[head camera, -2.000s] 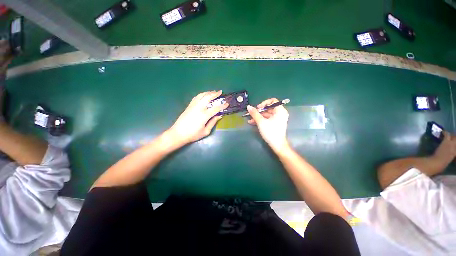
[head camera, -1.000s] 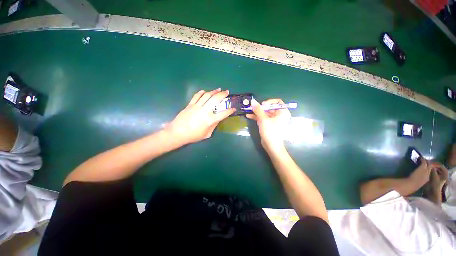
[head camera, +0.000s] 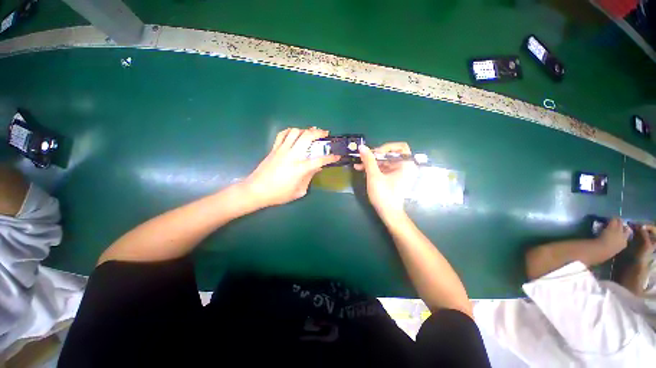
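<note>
A black phone unit [head camera: 339, 146] with a white label and a round pale detail lies in front of me. My left hand [head camera: 288, 167] holds its left end, fingers over the top and thumb along the near edge. My right hand [head camera: 388, 177] holds a slim pen-like tool [head camera: 398, 157], its pale rounded end pointing right. The tool's tip is hidden by my fingers at the phone's right end. A yellow patch [head camera: 331, 180] and a pale clear strip [head camera: 440, 187] lie flat on the green worktop just nearer than the phone.
More black phones lie at the left [head camera: 32, 141], at the right [head camera: 590, 182] and on the belt [head camera: 495, 69]. A pale metal edge strip [head camera: 316, 62] separates worktop and belt; a grey post [head camera: 115, 21] stands upper left. People's arms show at both sides.
Since two seconds ago the view has turned. Since one second ago the belt phones have shifted left. My hands remain at the phone; the tool lies at a slightly different angle.
</note>
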